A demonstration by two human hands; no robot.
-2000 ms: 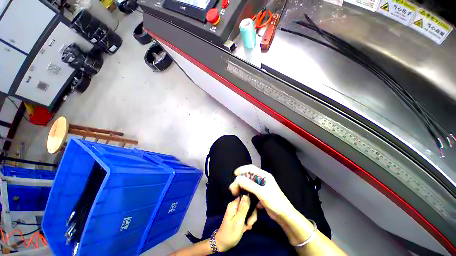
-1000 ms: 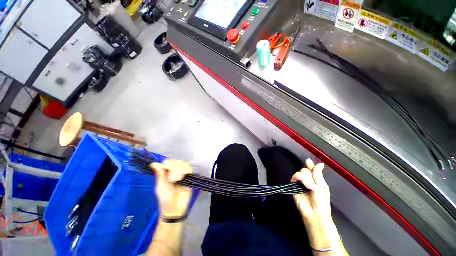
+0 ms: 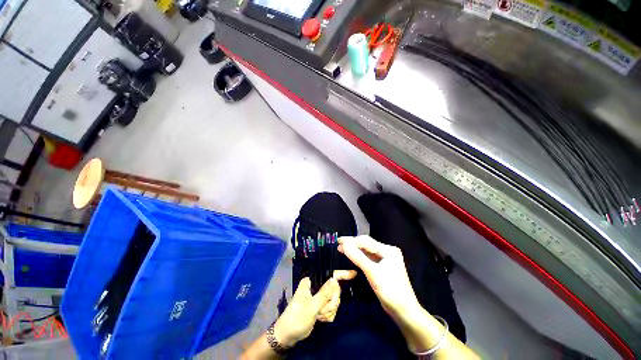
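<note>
A bundle of black cut cables [image 3: 322,264] stands over my lap with its coloured stripped ends fanned out at the top. My left hand [image 3: 318,302] is closed around the bundle below the ends. My right hand [image 3: 372,264] is at the right side of the stripped ends, thumb and forefinger close together at the rightmost tip; I cannot tell if they pinch a cable. The lower part of the bundle is hidden by my hand and dark clothing. More black cables [image 3: 541,112] lie on the steel tray, their stripped ends at the far right.
A blue crate [image 3: 176,281] with black bundles inside is at the left, against another blue crate. A round wooden stool [image 3: 88,183] is behind it. A teal roll [image 3: 358,54], a red tool [image 3: 386,58] and orange handles [image 3: 378,33] lie by the control panel [image 3: 281,20]. Black coils [image 3: 232,82] are on the floor.
The bundle was stretched sideways between both hands a second ago; now it is upright in my left hand over the lap, ends showing. More cables lie on the tray than before.
</note>
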